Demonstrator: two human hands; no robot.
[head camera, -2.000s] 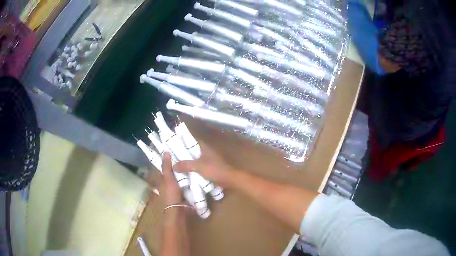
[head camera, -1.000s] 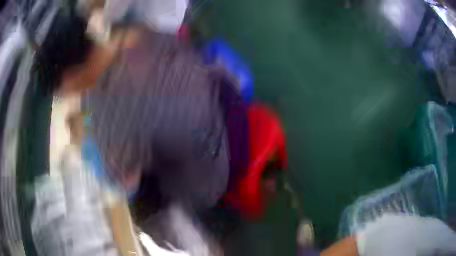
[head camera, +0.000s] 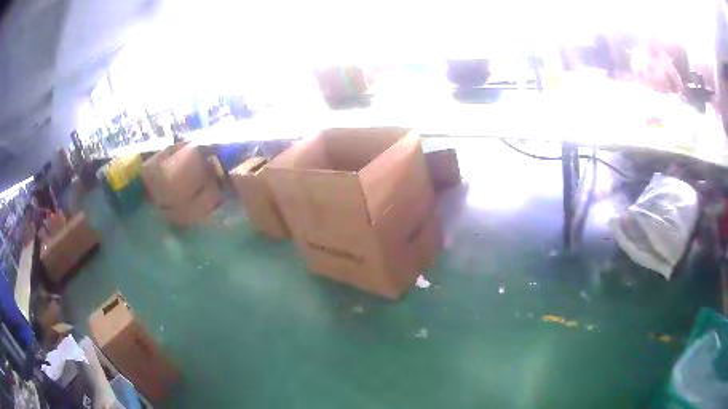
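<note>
Neither of my hands is in view, and no pen-shaped device shows clearly. Nearest in front of me is the green floor (head camera: 303, 343). A large open brown carton (head camera: 343, 216) stands on it near the middle. At the lower right edge, a teal crate (head camera: 693, 351) with clear film in it is cut off by the picture's rim.
More cartons stand at the left (head camera: 182, 184) and lower left (head camera: 134, 351). A long, glaring bench (head camera: 511, 120) runs across the back, with a metal leg (head camera: 569, 192). A white bag (head camera: 661, 224) lies under its right end. White scraps lie on the floor.
The view has swung from the bench with the white devices, past a seated person, to the open floor and cartons. Both hands have left the picture.
</note>
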